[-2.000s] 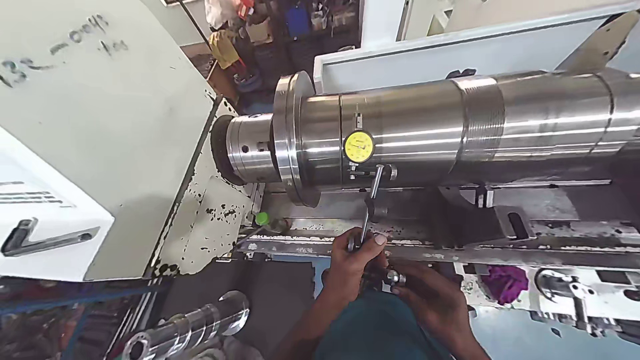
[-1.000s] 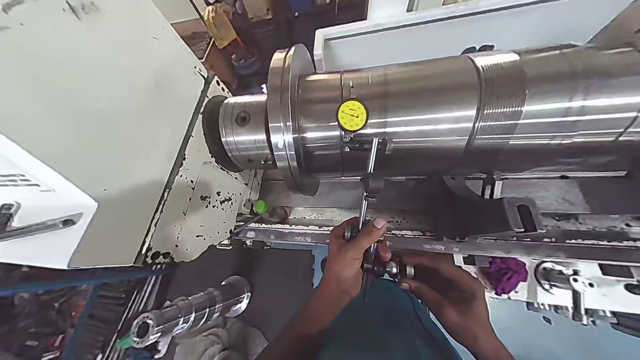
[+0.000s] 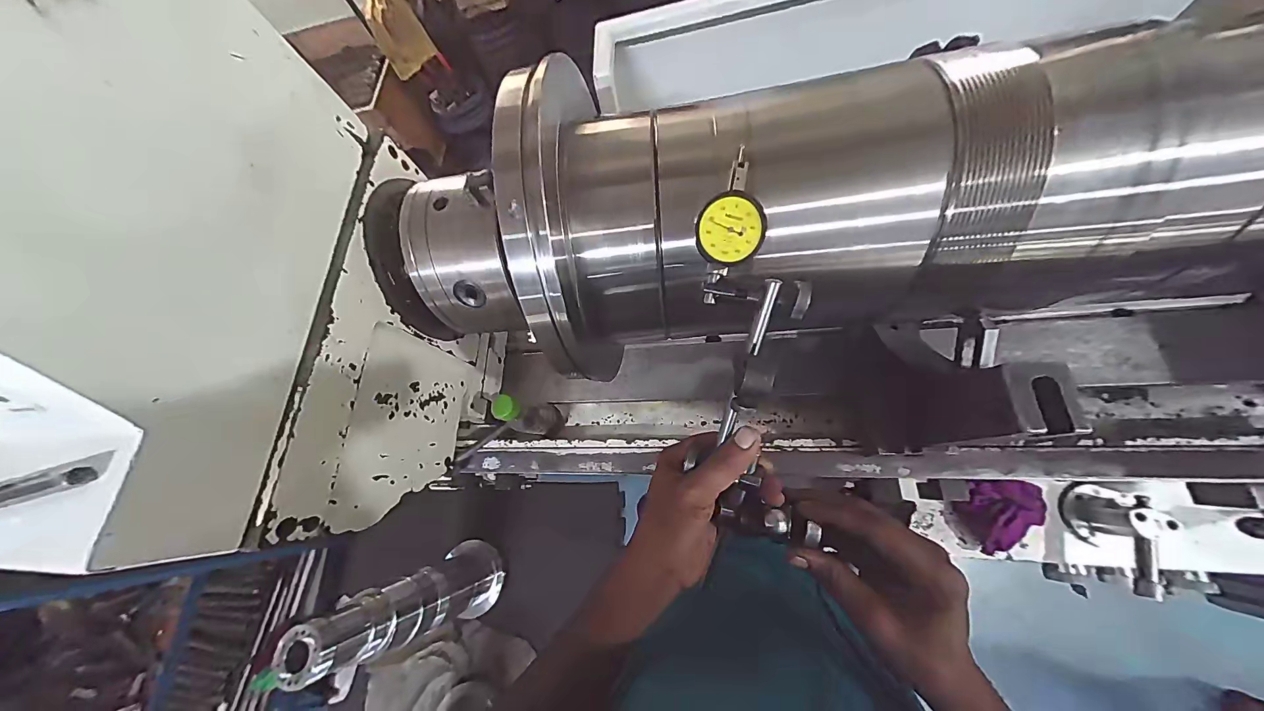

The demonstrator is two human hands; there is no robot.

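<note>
A large steel shaft (image 3: 839, 188) lies across the lathe, with a flange (image 3: 541, 217) at its left, beside the lathe chuck (image 3: 459, 257). A yellow-faced dial test indicator (image 3: 731, 227) is in front of the shaft; whether its tip touches cannot be told. Its steel holder arm (image 3: 760, 321) slopes down toward my hands. My left hand (image 3: 691, 504) grips the lower part of this arm, thumb on top. My right hand (image 3: 879, 583) has its fingertips at a knob (image 3: 812, 533) on the holder's lower joint. The holder's lower end is partly hidden by my hands.
The painted headstock (image 3: 178, 227) stands at left. Below the shaft run the lathe bed rails (image 3: 612, 459), with a green-capped item (image 3: 506, 407) on them. A purple cloth (image 3: 999, 513) lies at right on the machine. A second machined shaft (image 3: 395, 612) sits at lower left.
The view has moved closer to the shaft. My left hand stays on the holder arm, and my right hand remains at the holder's lower joint.
</note>
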